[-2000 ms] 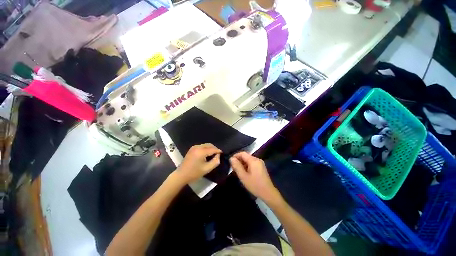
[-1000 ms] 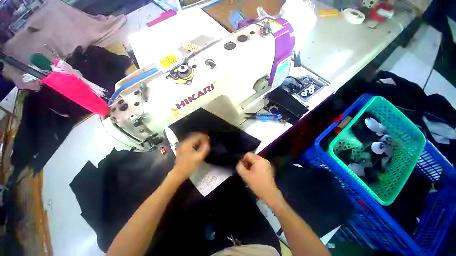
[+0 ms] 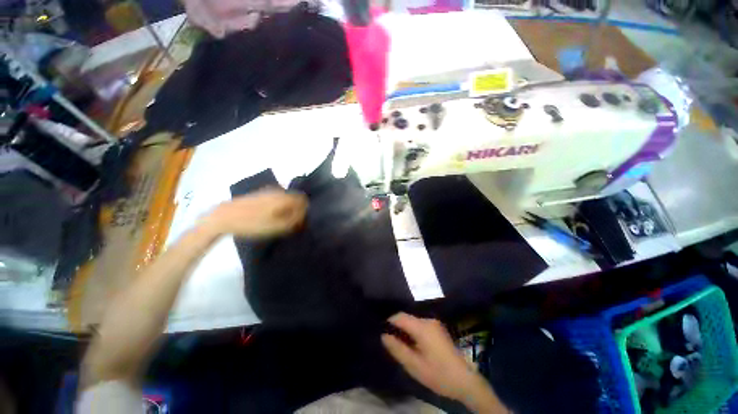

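Observation:
A large black cut panel (image 3: 324,251) lies on the table left of the needle area and hangs over the front edge. My left hand (image 3: 263,213), blurred, is on its upper left part; its grip is unclear. My right hand (image 3: 425,348) is low at the front edge with fingers curled at the black cloth; whether it pinches it is unclear. A smaller black piece (image 3: 473,234) lies flat right of the needle. The white HIKARI sewing machine (image 3: 518,145) stands behind, its presser foot (image 3: 398,202) between the two pieces.
Blue-handled snips (image 3: 566,236) and a dark tray (image 3: 639,217) lie at right. A blue crate (image 3: 595,340) with a green basket (image 3: 627,368) is at lower right. A black cloth heap (image 3: 243,77) is at back left, a pink holder (image 3: 368,69) atop the machine, taped cardboard (image 3: 133,194) at left.
The view has swung left. The smaller black piece was let go and lies right of the needle. My left hand has moved left onto the large panel; my right hand has moved down to the front edge.

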